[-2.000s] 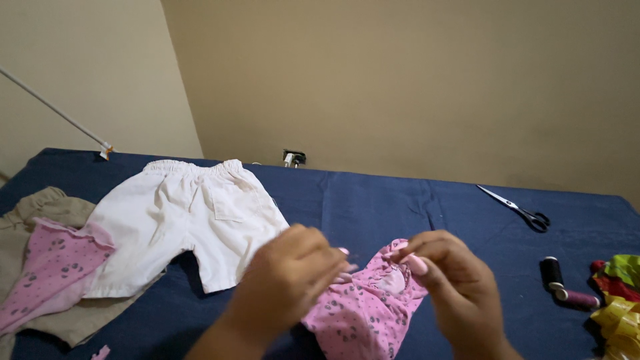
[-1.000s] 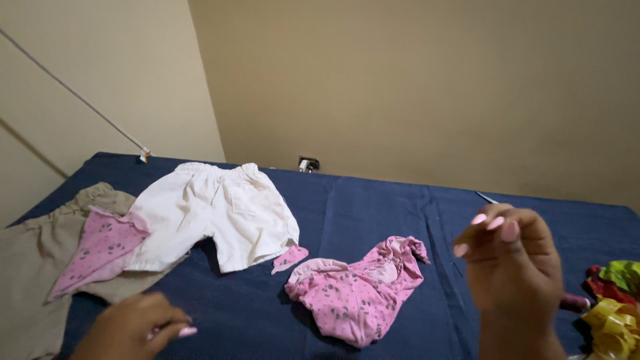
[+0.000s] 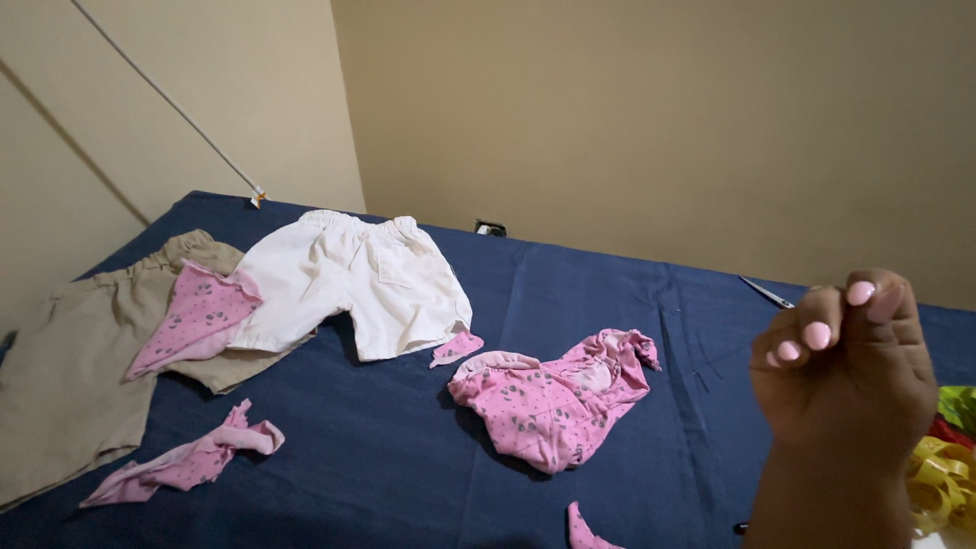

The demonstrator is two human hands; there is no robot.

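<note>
My right hand (image 3: pixel 846 389) is raised at the right, palm side toward me, with thumb and forefinger pinched together; whether a needle or thread is between them is too small to tell. My left hand is out of view. Left of my right hand, a pink printed garment (image 3: pixel 549 412) lies bunched on the dark blue cloth. White shorts (image 3: pixel 366 290) lie behind it to the left, partly over beige shorts (image 3: pixel 91 358). Pink fabric scraps lie on the shorts (image 3: pixel 198 313), beside their hem (image 3: pixel 457 347), at the front left (image 3: pixel 191 461) and at the front edge (image 3: pixel 587 530).
Scissors (image 3: pixel 766 292) lie near the back edge, partly hidden by my right hand. Yellow ribbon-like material (image 3: pixel 942 480) sits at the far right beside red and green pieces. A thin white rod (image 3: pixel 168 99) slants down to the back left corner. Walls stand behind the cloth-covered surface (image 3: pixel 366 442).
Both hands were at the pink garment two seconds ago. My left hand has since left the view, and my right hand has moved right and up. The garment now lies untouched.
</note>
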